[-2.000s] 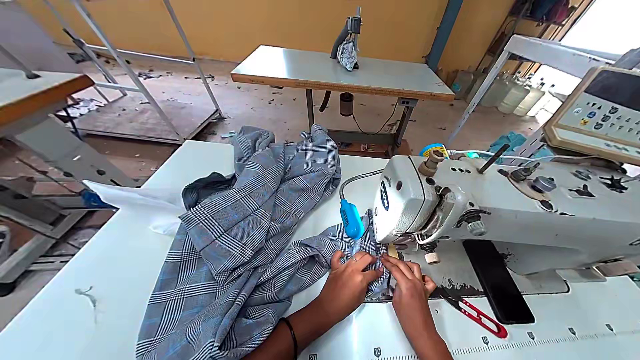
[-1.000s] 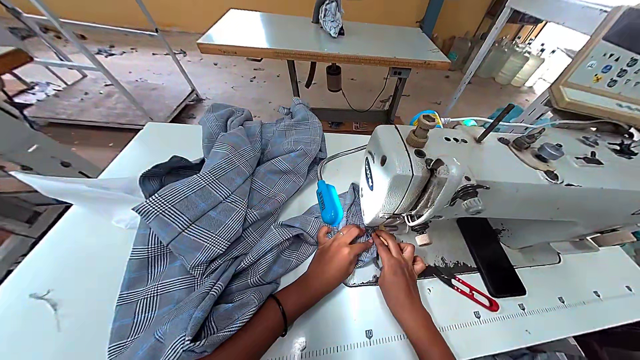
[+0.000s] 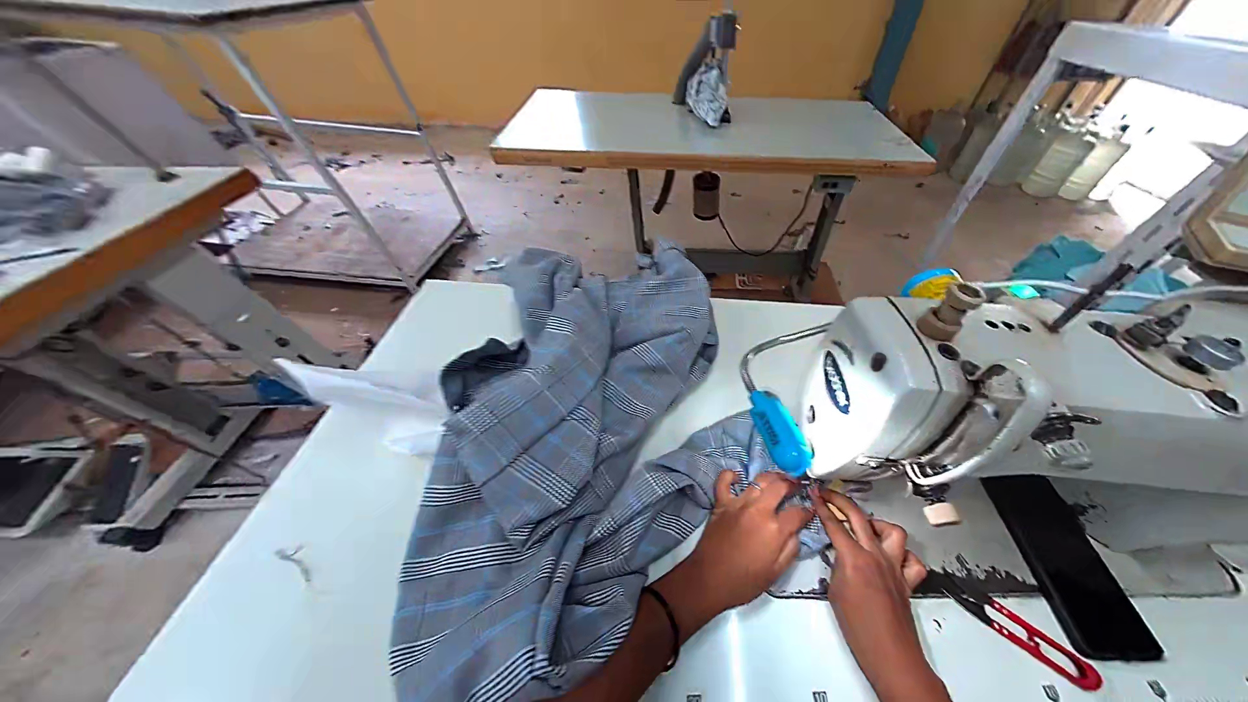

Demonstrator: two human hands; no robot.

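Observation:
A grey and blue plaid fabric garment (image 3: 575, 439) lies bunched over the white sewing table, and one end of it runs under the head of an industrial sewing machine (image 3: 877, 380). My left hand (image 3: 756, 536) grips that end just left of the needle area, fingers bent over the cloth. Right against it, my right hand (image 3: 868, 556) pinches the cloth's edge near the presser foot. Fingers and machine head hide the needle and the exact stitching spot. A blue lamp (image 3: 780, 434) on a bent metal arm hangs just above my left fingers.
Red-handled thread snips (image 3: 1033, 639) and a black phone (image 3: 1072, 570) lie right of my right hand. White paper or fabric (image 3: 375, 395) sticks out at the table's left edge. Another sewing table (image 3: 712, 132) stands behind, and a wood-edged table (image 3: 127, 244) at the left.
Both hands have stayed on the cloth by the machine head, with little movement. The view has shifted, showing more of the left side.

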